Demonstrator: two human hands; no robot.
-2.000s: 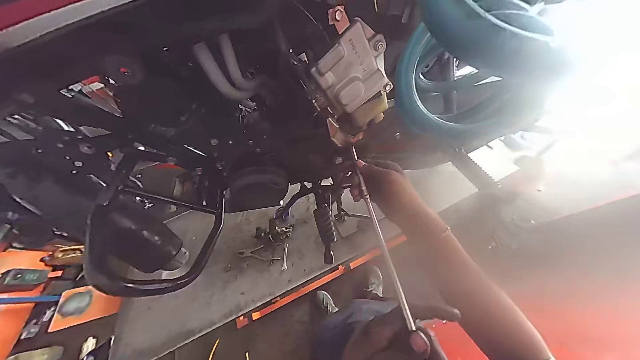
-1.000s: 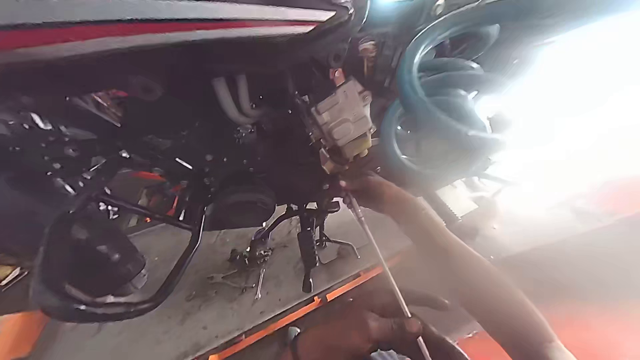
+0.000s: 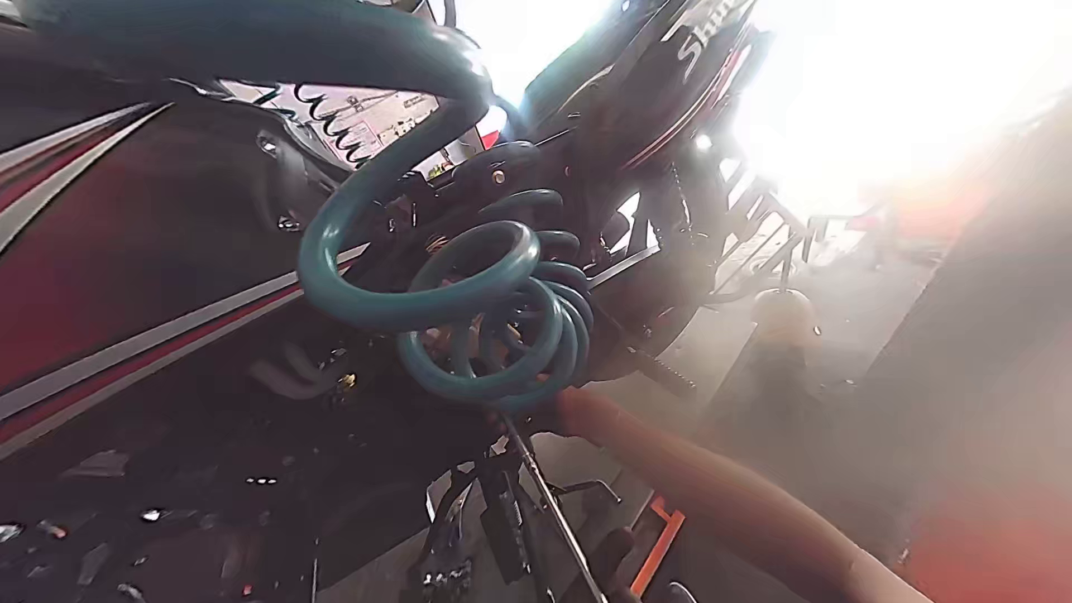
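Note:
A long, slim metal tool shaft (image 3: 548, 490) runs from under a motorcycle engine down to the bottom edge; its handle is out of view. My right hand (image 3: 574, 410) reaches in from the right to the shaft's upper end, its fingers mostly hidden behind a coiled blue-green hose (image 3: 544, 335) and in shadow. Low in the picture, dark and partly cut off, my left hand (image 3: 615, 553) is beside the lower shaft; its grip does not show clearly. The motorcycle's red side panel with silver stripes (image 3: 167, 243) fills the left.
The hose hangs close before the engine, hiding much of it. Below are the motorcycle's footrest (image 3: 502, 523) and an orange metal edge (image 3: 657, 544) on the grey platform. Another motorcycle's dark bodywork (image 3: 662, 84) is at the top. Strong glare washes out the upper right.
The view has swung up and to the right. The coiled hose now covers the pale engine part and my right hand's fingers, seen before. My left hand has mostly left the picture.

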